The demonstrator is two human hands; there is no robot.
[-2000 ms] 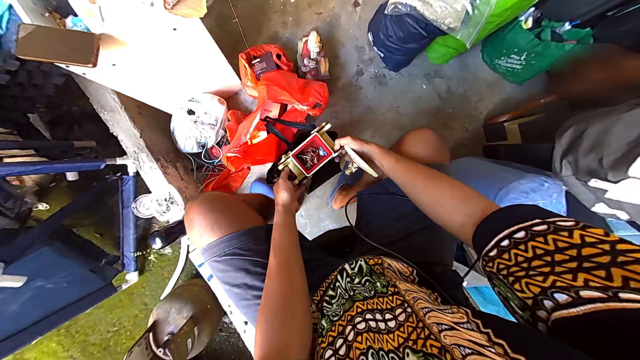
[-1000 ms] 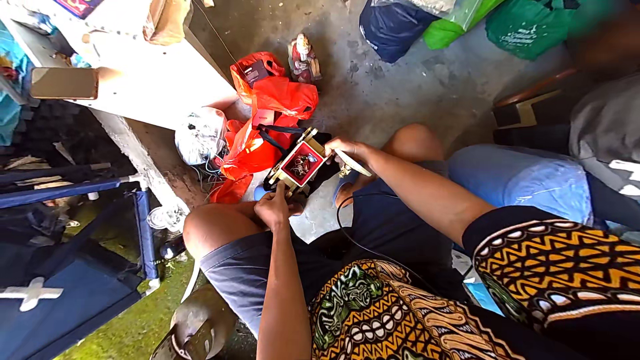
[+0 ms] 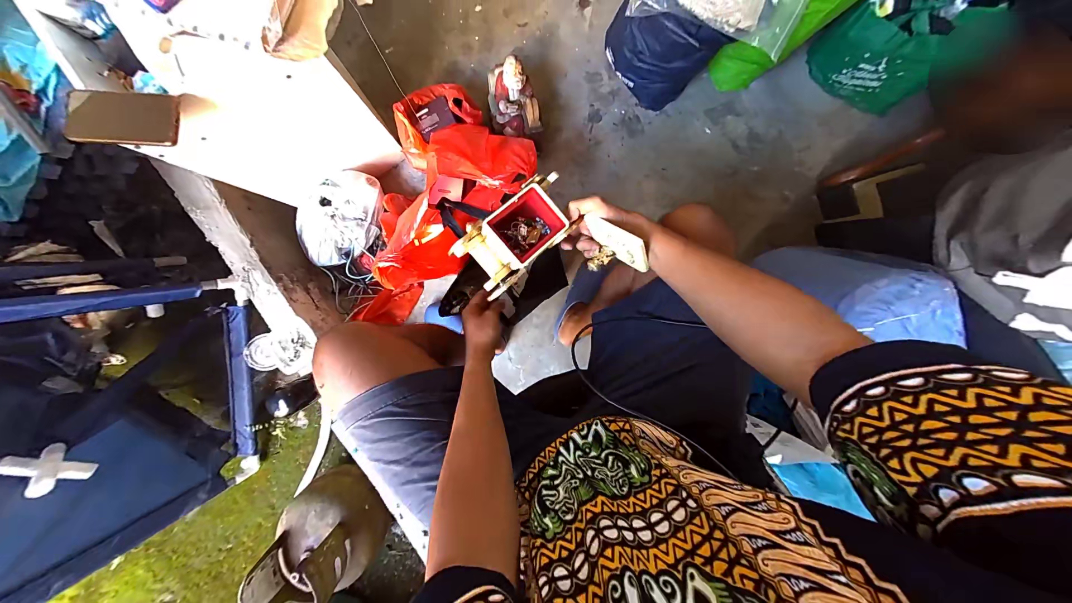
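My right hand (image 3: 599,226) grips the right side of a small cream and gold wheeled trinket box (image 3: 481,244). Its open top shows a red lining and a tangle of small jewelry-like pieces (image 3: 526,234). A cream flat piece with gold trim (image 3: 618,243), perhaps the lid, rests against that same hand. Just below the box's lower wheel, my left hand (image 3: 483,325) has its fingers closed at the edge of a black, bag-like item (image 3: 540,289). That item lies partly beneath the box, and the fingertips are partly hidden.
Red plastic bags (image 3: 481,155) and a figurine (image 3: 513,96) lie on the concrete floor ahead. A white bench (image 3: 276,109) with a phone (image 3: 122,117) stands at left, a wire-filled tub (image 3: 339,218) beside it. More bags (image 3: 662,54) sit at top right, and another person (image 3: 1005,184) is at right.
My left hand has come off the box's lower corner and is now below it, at the black item. More of that black item shows under the box. My right hand stays on the box.
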